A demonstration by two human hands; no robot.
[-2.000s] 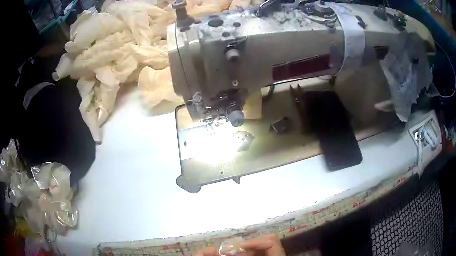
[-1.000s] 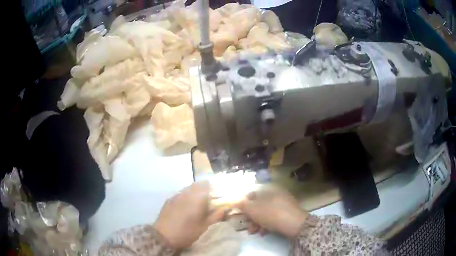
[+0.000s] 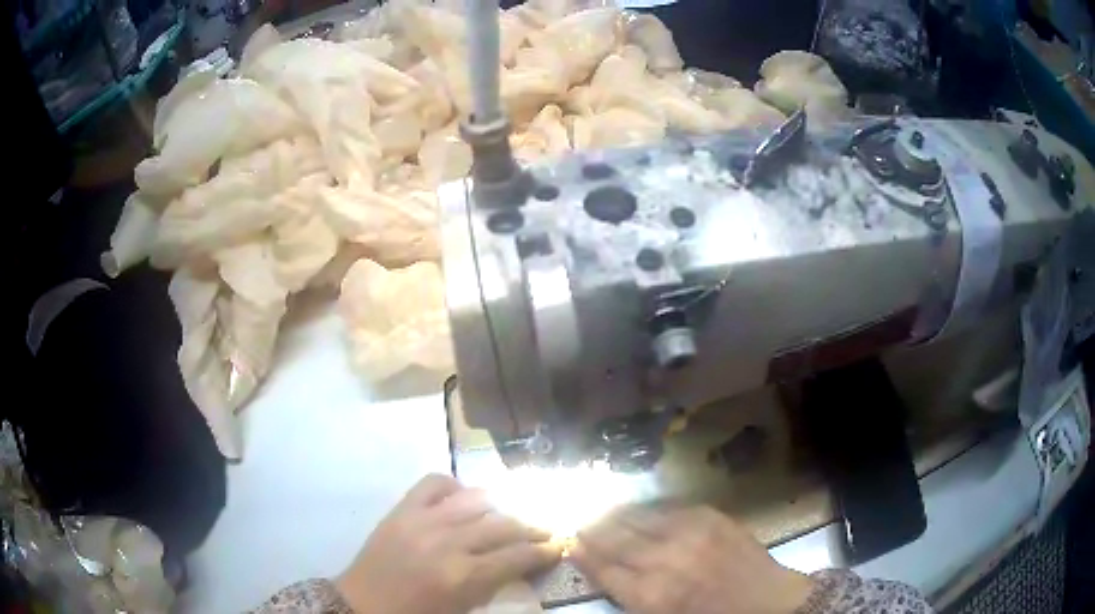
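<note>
The off-white sewing machine head [image 3: 769, 228] stands in front of me, with white glare at its needle end. The needle and presser foot are lost in the glare. My left hand [image 3: 450, 552] and my right hand [image 3: 684, 561] lie at the front of the needle area, fingertips almost meeting. A small pale cream fabric piece [image 3: 514, 596] shows under my left hand, and its edge is between the fingertips of both hands. The rest of it is hidden by the hands and the frame's bottom edge.
A large heap of cream-peach pieces [image 3: 300, 180] lies behind and left of the machine. A smaller shiny pile [image 3: 114, 558] is at the lower left. A black flat rectangle [image 3: 867, 462] and a small dark metal piece [image 3: 739, 449] lie on the bed under the arm.
Both hands came up from the bottom edge to the needle area with the cream fabric. Since one second ago they are lower and flatter, and the view has shifted slightly.
</note>
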